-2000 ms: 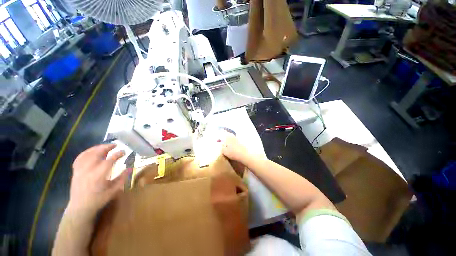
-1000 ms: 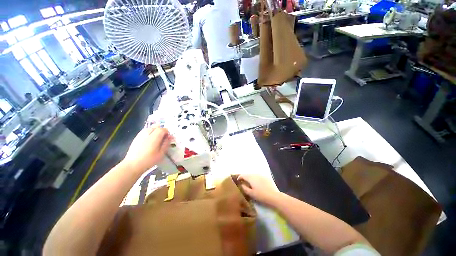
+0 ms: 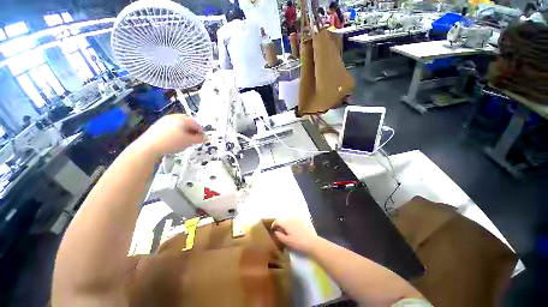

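Observation:
A brown bag body (image 3: 207,273) with a redder strip near its right side lies in front of the sewing machine head (image 3: 207,187), over the near edge of the bed. Its far edge lies by the yellow clamp piece (image 3: 191,234). My right hand (image 3: 291,234) grips the bag's upper right edge. My left hand (image 3: 180,133) is raised at the upper left side of the machine head, off the bag. Its fingers are bent near the machine's top, and whether they hold anything is not clear.
A red-and-black tool (image 3: 340,185) lies on the black plate (image 3: 360,231). A tablet-like screen (image 3: 362,129) stands behind it. A folded brown piece (image 3: 459,252) lies at right. A white fan (image 3: 162,45), a hanging brown bag (image 3: 325,72) and a person in white (image 3: 243,54) are behind.
My left hand has risen from beside the bag to the top of the machine head. My right hand has moved nearer along the bag's right edge. The view has tilted up.

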